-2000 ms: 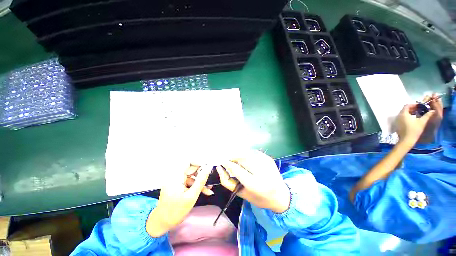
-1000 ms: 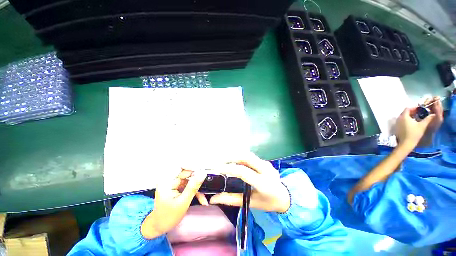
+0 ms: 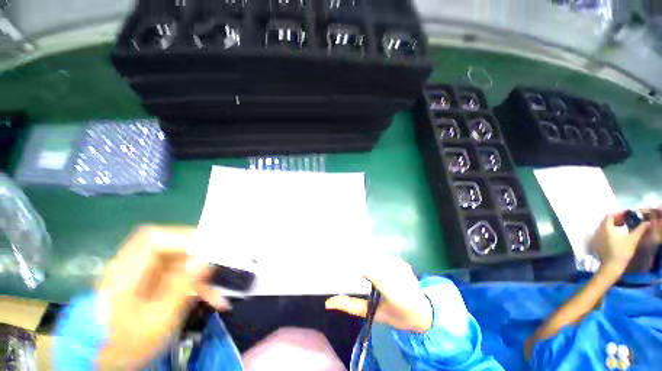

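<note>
My left hand (image 3: 156,279) is blurred at the lower left and holds a small black watch case (image 3: 232,278) by one end, over the lower left edge of the white sheet (image 3: 290,217). My right hand (image 3: 392,296) is at the sheet's lower right corner, with thumb and a finger apart. It holds thin black tweezers (image 3: 370,315), which hang down from the hand. The hands are apart. The lower fingers of both hands are partly hidden.
A tall stack of black foam trays (image 3: 276,101) stands behind the sheet, a tray of cases (image 3: 475,174) to the right. Clear blister trays (image 3: 123,156) and a plastic bag (image 3: 20,228) lie left. Another person's hand (image 3: 617,243) works at far right beside a second foam tray (image 3: 562,127).
My left hand has moved left with the case, away from my right hand. My right hand has let go of the case and keeps the tweezers. The camera view has tilted up and shifted left.
</note>
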